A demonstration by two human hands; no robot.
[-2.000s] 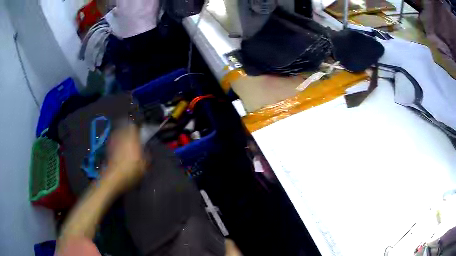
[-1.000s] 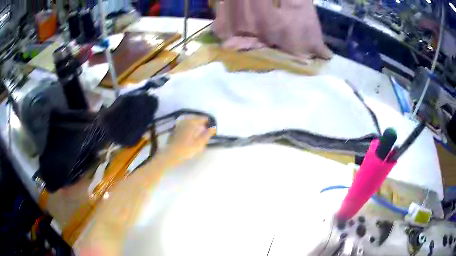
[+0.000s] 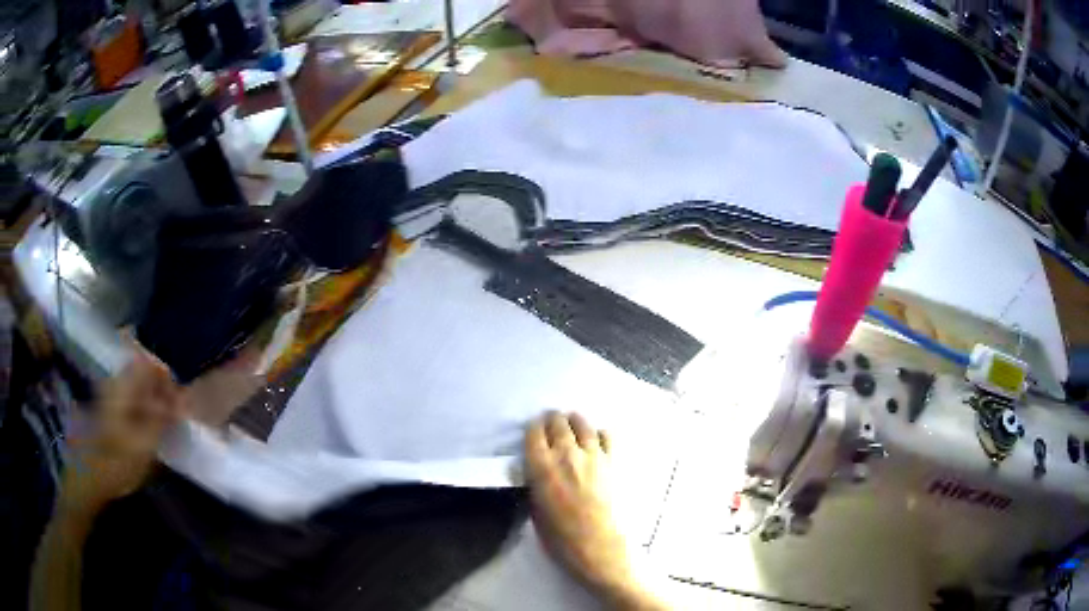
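A large white-backed panel [image 3: 400, 388] lies over the table, with its near edge lifted and dark cloth [image 3: 406, 537] showing below it. My left hand [image 3: 131, 418], blurred, is at the left end of this edge and grips it. My right hand [image 3: 573, 477] is at the right end, fingers bent over the edge; its thumb is hidden. A dark strip [image 3: 597, 316] lies on the white surface beyond my hands. The cream-white sewing machine head [image 3: 931, 489] stands to the right of my right hand.
White layers with dark edges [image 3: 693, 155] lie behind. Dark cut pieces [image 3: 209, 287] are heaped at left beside orange-brown tape [image 3: 340, 298]. A pink holder with pens [image 3: 854, 275] stands on the machine, near a blue cable and a yellow-labelled box [image 3: 997, 369]. Pink cloth [image 3: 669, 30] hangs at the back.
The view has swung from the bins at left to the table. My left hand has moved from the stacked layers to the near left. My right hand, the lifted panel and the dark strip now show.
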